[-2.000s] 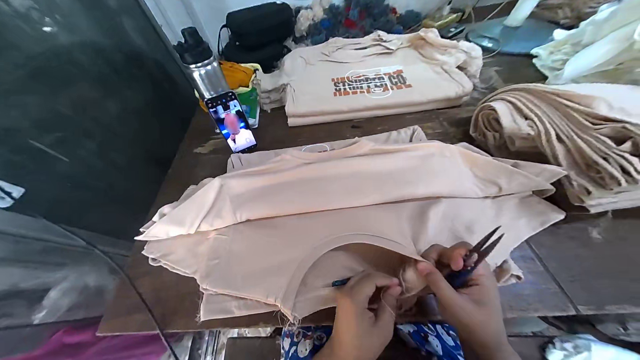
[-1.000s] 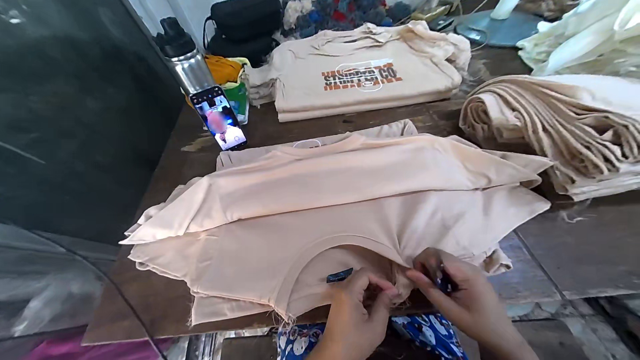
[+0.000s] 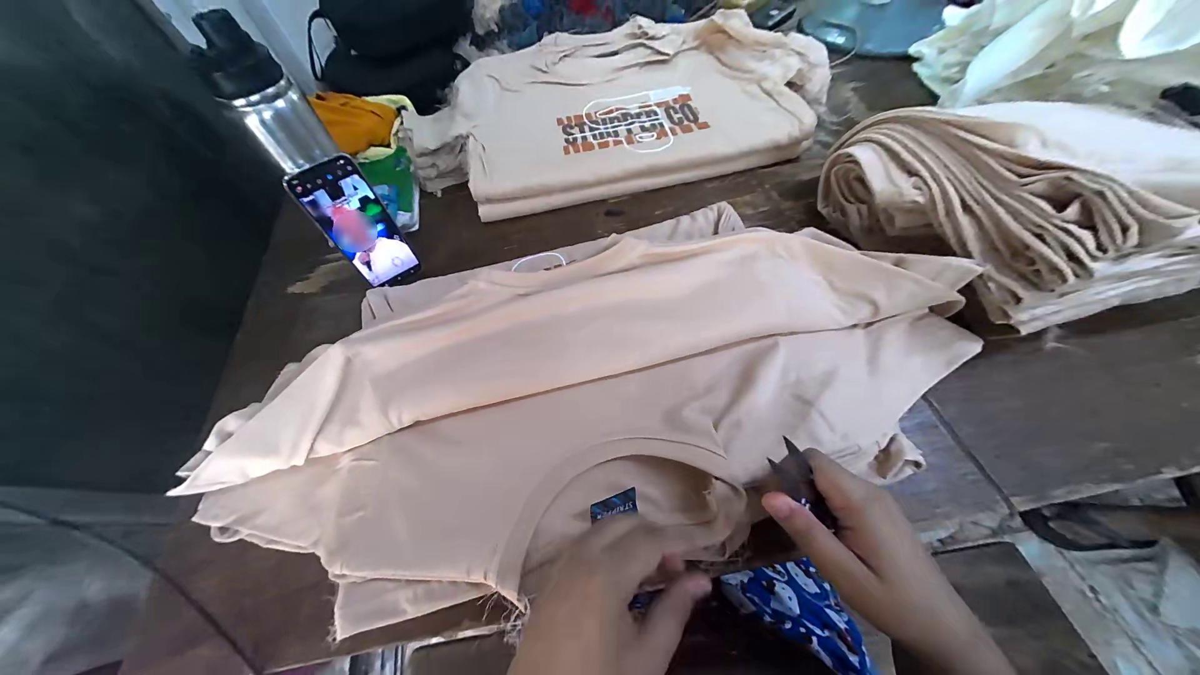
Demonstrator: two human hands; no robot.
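A beige T-shirt lies across the table, its ribbed collar toward me and a dark label showing inside the neck. My left hand is at the lower edge of the neck opening, fingers bent on the fabric; its grip is partly hidden. To the right of the collar, my right hand holds small dark thread snips, their two blade tips apart and pointing up and left. Loose threads hang from the shirt's lower edge.
Behind lie folded printed shirts. A phone leans against a steel bottle at the back left. Stacked beige fabric sits at the right, with pale cloth behind it. The wooden table's front edge is near me.
My right hand has moved away from my left hand, to the right of the collar. The snips' blades, not plain one second ago, show again. The neck label is more exposed than two seconds ago.
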